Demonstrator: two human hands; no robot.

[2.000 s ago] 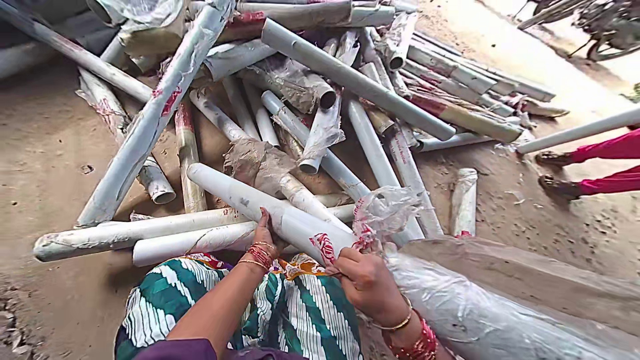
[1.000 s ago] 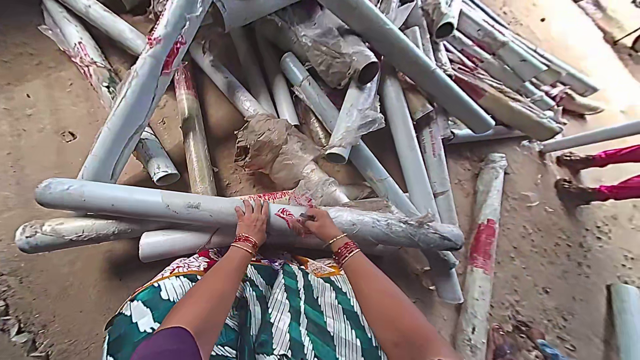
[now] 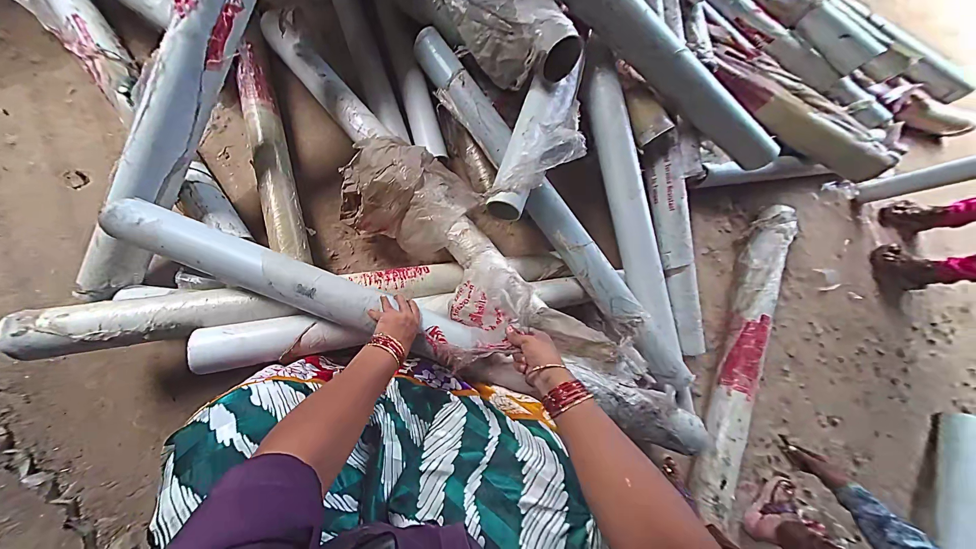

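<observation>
A pale grey tube [image 3: 290, 278] lies slanted across my lap, its far left end bare and its right part covered in clear plastic film [image 3: 579, 374] with red print. My left hand [image 3: 396, 322] rests on top of the tube near its middle, fingers slightly spread. My right hand [image 3: 531, 352] pinches a bunched piece of the film to the right of it. Under the slanted tube lie a dirty film-covered tube [image 3: 145, 324] and a whitish tube [image 3: 252, 343]. Crumpled brownish plastic [image 3: 404, 191] hangs on another wrapped tube just beyond my hands.
A large heap of tubes [image 3: 625, 213] fills the ground ahead. A wrapped tube with a red patch [image 3: 743, 358] lies on the dirt ground at right. Another person's feet [image 3: 907, 267] are at the right edge; a person's hand [image 3: 816, 465] and foot show at lower right.
The tube across my lap has tilted, its right end now lower. My right hand, resting on it a second ago, now pinches the film. Another person's hand has appeared at lower right.
</observation>
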